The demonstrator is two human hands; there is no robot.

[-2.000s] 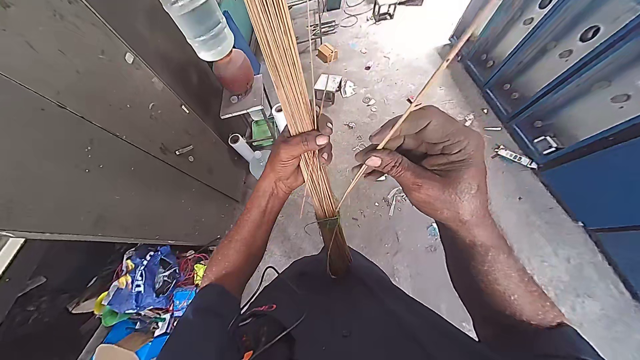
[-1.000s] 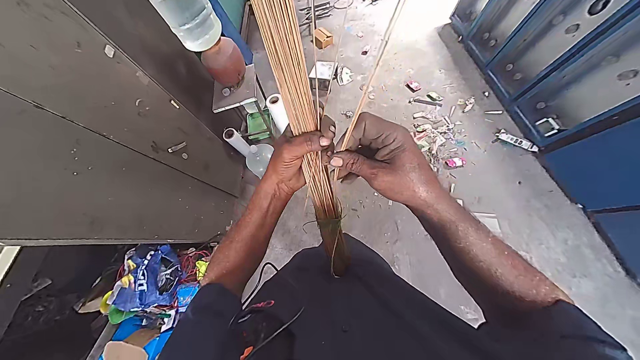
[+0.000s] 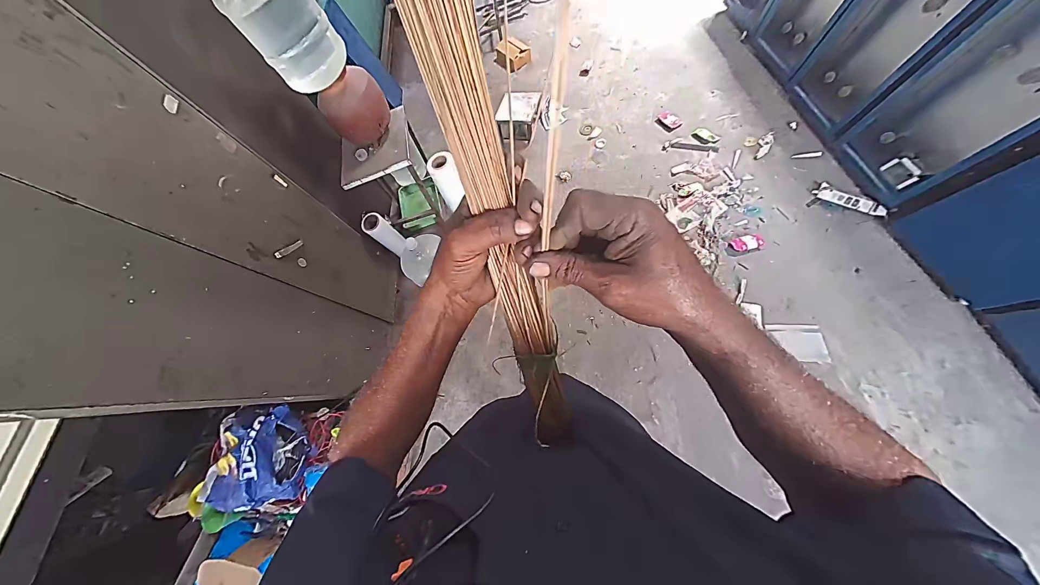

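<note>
A long bundle of thin wooden sticks [image 3: 463, 106] runs from the top of the view down to my torso. My left hand [image 3: 483, 248] is wrapped around its middle, thumb across the front. A green tie [image 3: 538, 357] binds the bundle near its lower end, which rests against my dark shirt. Close by on the right side, my right hand [image 3: 621, 252] pinches a few thin sticks [image 3: 557, 122] between thumb and forefinger; they stand nearly upright beside the bundle. The fingertips of both hands are close together, and some left fingers are partly hidden behind the sticks.
Grey metal cabinets [image 3: 187, 244] stand at left, with a large water bottle [image 3: 292, 41], a small table [image 3: 378, 162] and white rolls [image 3: 445, 183] beyond. Bags and scraps [image 3: 260, 459] lie lower left. Litter [image 3: 707, 203] is strewn on the floor; blue metal panels [image 3: 967, 227] line the right.
My right hand has moved left, from apart from the bundle to beside my left hand. The thin stick, earlier slanting up to the right, now stands more upright. My left hand keeps its hold.
</note>
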